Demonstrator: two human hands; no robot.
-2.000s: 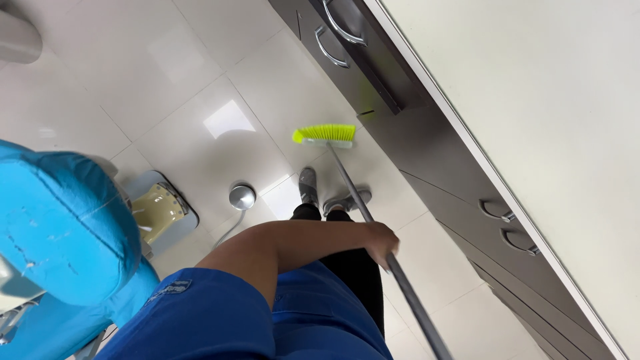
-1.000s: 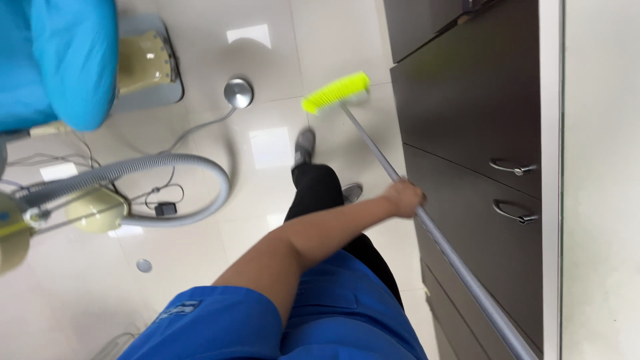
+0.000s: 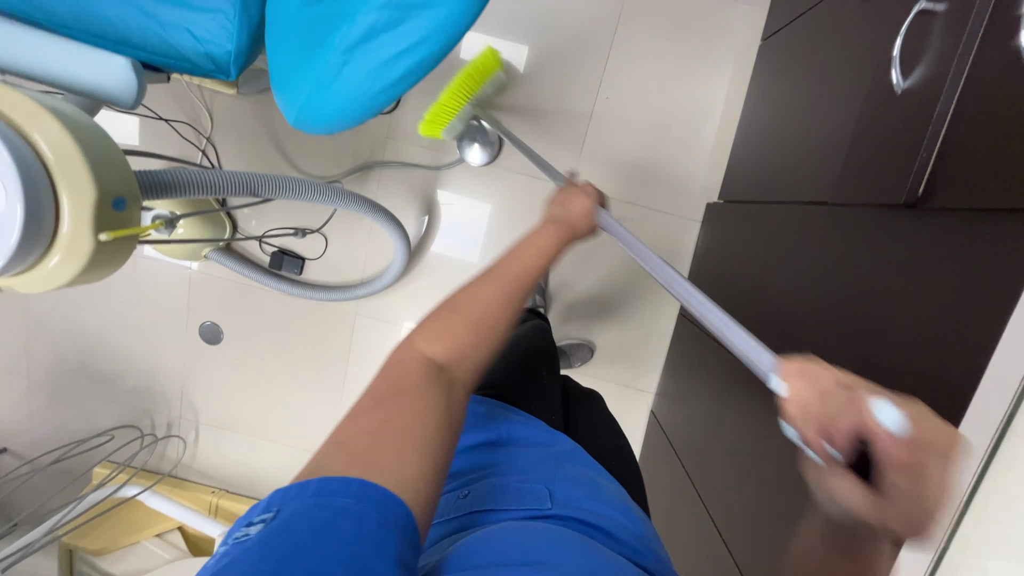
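Note:
A broom with bright lime-green bristles (image 3: 462,94) reaches diagonally across the view, its head beside a round metal foot pedal (image 3: 479,142) on the tiled floor. My left hand (image 3: 574,210) is closed around the lower part of the grey broom handle (image 3: 688,294). Toward the lower right, my right hand (image 3: 872,440) grips the handle's upper end; it is blurred by motion. Part of the bristles' underside is hidden.
A blue-covered dental chair (image 3: 360,56) overhangs the floor at the upper left. Below it lie a grey corrugated hose (image 3: 320,192), cables and a black adapter (image 3: 286,262). Dark cabinets (image 3: 864,280) line the right side. My shoes (image 3: 574,353) are near the middle.
The broom head has moved left, from beside the cabinets to the foot pedal. My left hand has reached farther forward with the handle. My right hand has come into view.

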